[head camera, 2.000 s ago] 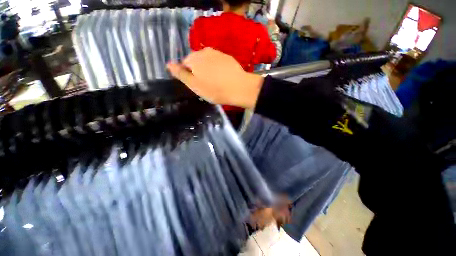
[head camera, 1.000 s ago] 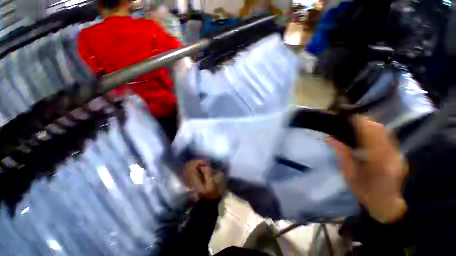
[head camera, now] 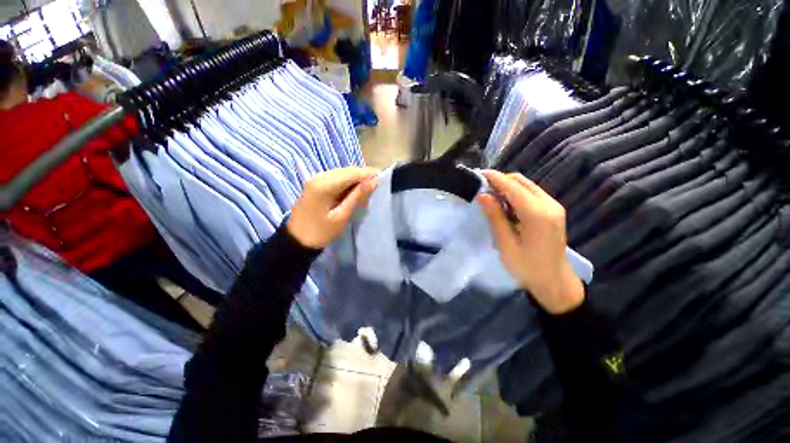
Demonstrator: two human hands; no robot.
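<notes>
A light blue collared shirt (head camera: 450,264) hangs on a black hanger (head camera: 437,177) in front of me. The thick curved hook rises above the collar. My left hand (head camera: 333,208) pinches the collar's left side between thumb and fingers. My right hand (head camera: 530,238) pinches the collar's right side. The collar is spread open between the hands. I see no film on this shirt. The lower part of the shirt is blurred.
Light blue shirts (head camera: 260,130) hang on a grey rail (head camera: 65,156) at left. Glossy bagged shirts (head camera: 87,346) are at lower left. Charcoal garments (head camera: 658,208) fill the right rack. A person in red (head camera: 74,182) stands beyond the rail. Tiled floor (head camera: 346,372) shows below.
The view has turned right and away from the bagged shirts. The shirt has come up in front of me, and both hands have moved to its collar.
</notes>
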